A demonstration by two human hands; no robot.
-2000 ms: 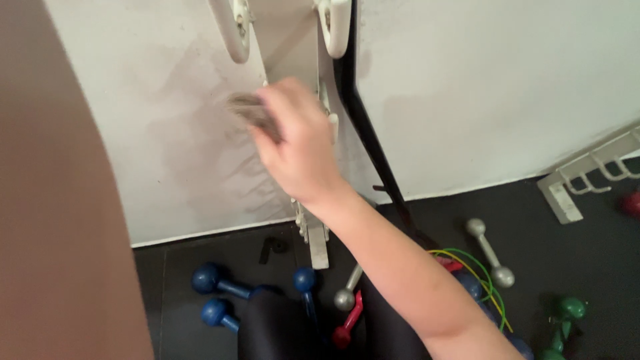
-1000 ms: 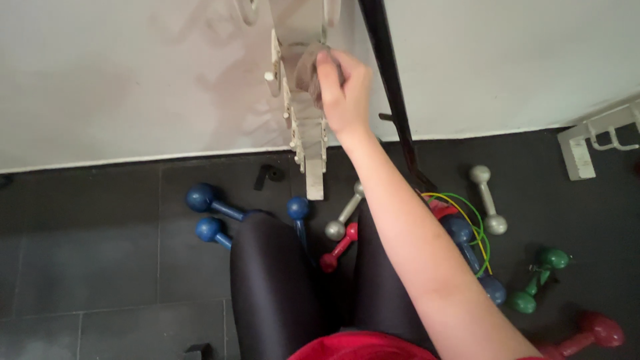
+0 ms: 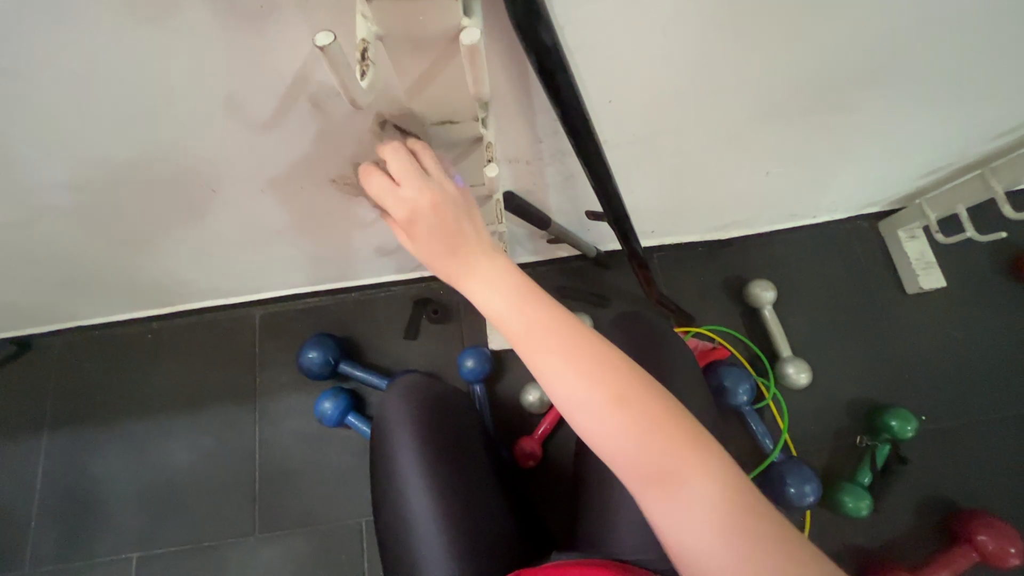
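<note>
My right hand (image 3: pixel 428 208) reaches up from the lower right, its fingers closed on a greyish-brown cloth (image 3: pixel 350 182), blurred and mostly hidden by the fingers. It is over the left side of a cream-painted metal rack (image 3: pixel 436 80) with pegs, standing against the wall. The rack's paint is chipped, with dark marks around the peg openings. One white peg (image 3: pixel 340 68) juts out just above the hand; another peg (image 3: pixel 474 64) is at the upper right of it. My left hand is out of view.
Blue dumbbells (image 3: pixel 322 357), a red dumbbell (image 3: pixel 528 450), a silver dumbbell (image 3: pixel 776 334) and a green dumbbell (image 3: pixel 866 464) lie on the dark tiled floor (image 3: pixel 152 432) around my legs. A black bar (image 3: pixel 584 136) leans by the rack. Another low rack (image 3: pixel 914 248) stands at right.
My right hand, still holding the cloth, has moved from in front of the rack's middle to its left side. The view has shifted somewhat.
</note>
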